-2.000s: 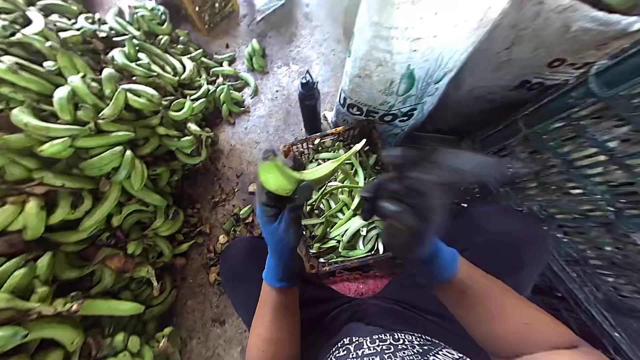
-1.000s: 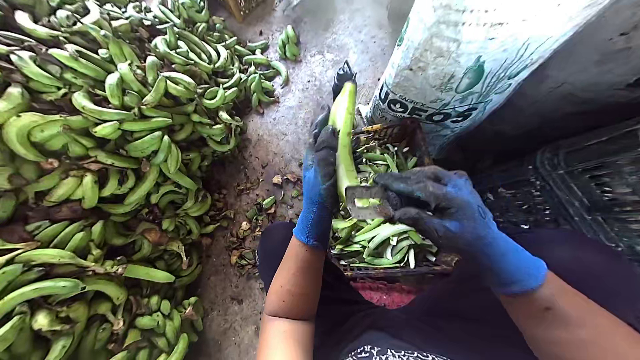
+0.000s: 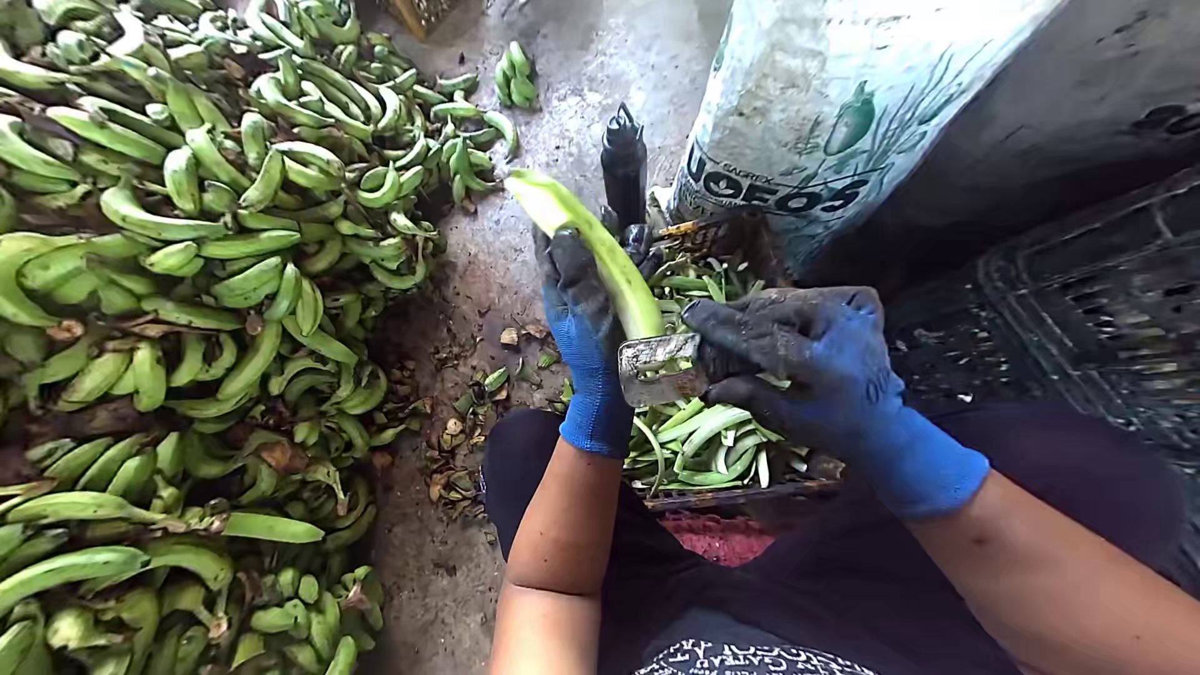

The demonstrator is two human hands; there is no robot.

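My left hand [image 3: 586,309], in a blue knitted glove with a dark coating, holds a green plantain [image 3: 605,253] that slants from upper left to lower right. Part of its skin is off near the upper end, where paler flesh shows. My right hand [image 3: 806,366], gloved alike, grips a metal-bladed peeler [image 3: 661,367] at the plantain's lower end. Its handle is mostly hidden by the fingers. Under both hands, a crate [image 3: 741,497] holds many strips of green peel [image 3: 708,441].
A large heap of green plantains [image 3: 234,244] covers the floor at left. A black bottle-like object [image 3: 625,164] stands beyond the crate. A printed white sack [image 3: 825,112] leans behind, and dark plastic crates [image 3: 1106,300] stand at right. Peel scraps [image 3: 455,450] litter the floor.
My right hand, blurred two seconds ago, is now at the plantain's lower end with the peeler. The plantain, nearly upright one second ago, now leans to the left at its top.
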